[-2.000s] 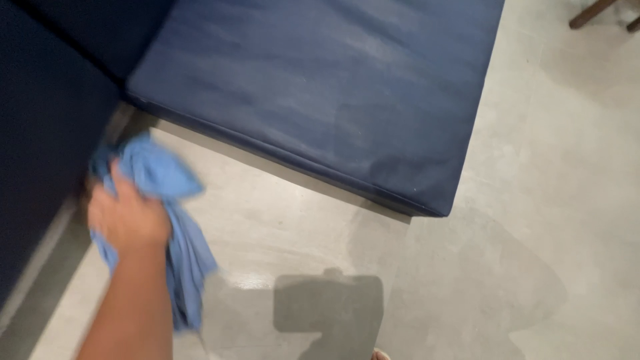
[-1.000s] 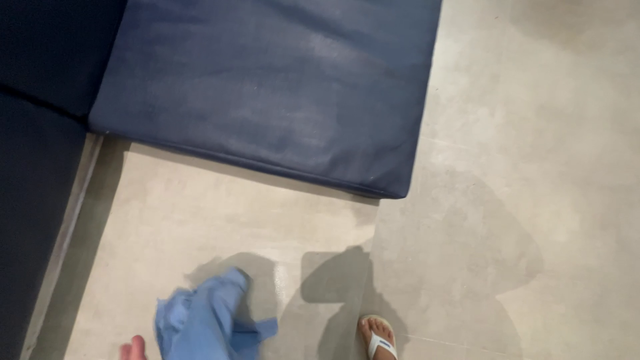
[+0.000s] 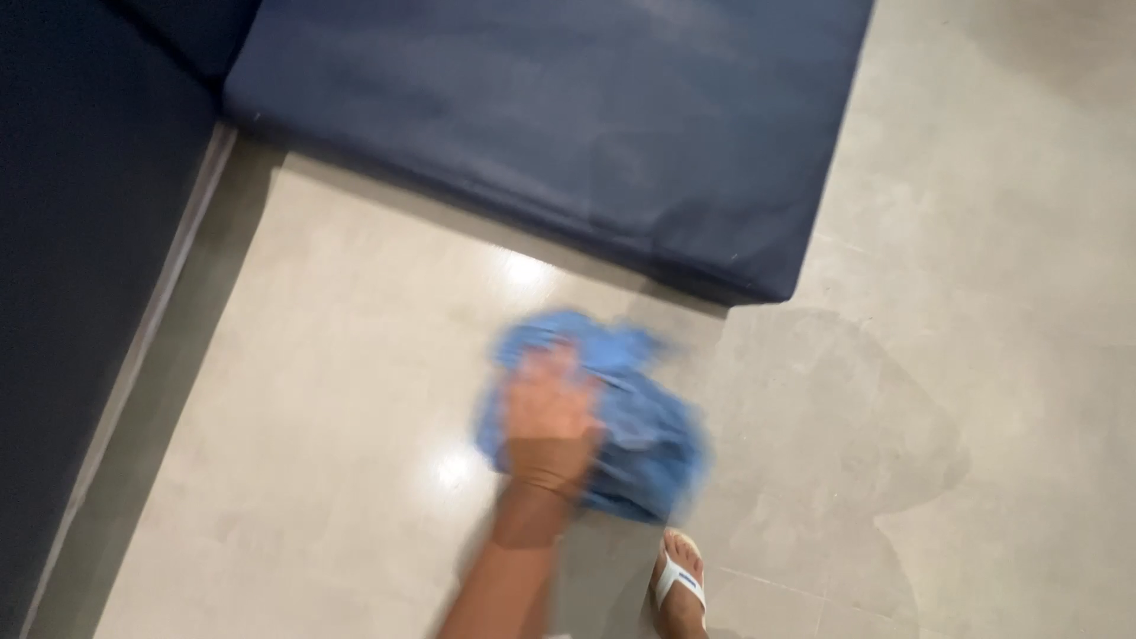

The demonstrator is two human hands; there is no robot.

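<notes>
My left hand [image 3: 552, 408], blurred, presses down on a crumpled blue cloth [image 3: 648, 435] near the middle of the view. Its forearm comes up from the bottom edge. The cloth lies bunched on the pale grey floor [image 3: 337, 382], spreading above my fingers and to their right. Motion blur hides the exact bend of the fingers. My right hand is out of view.
A dark blue padded seat [image 3: 550, 115] juts out above the cloth. Another dark blue padded section [image 3: 80, 266] runs along the left, with a pale edge strip. A foot in a white flip-flop [image 3: 680, 581] stands at the bottom.
My left hand and the cloth were at the far left beside the seat's corner, then low near the bottom edge. Now both are nearer the middle, below the seat's front edge.
</notes>
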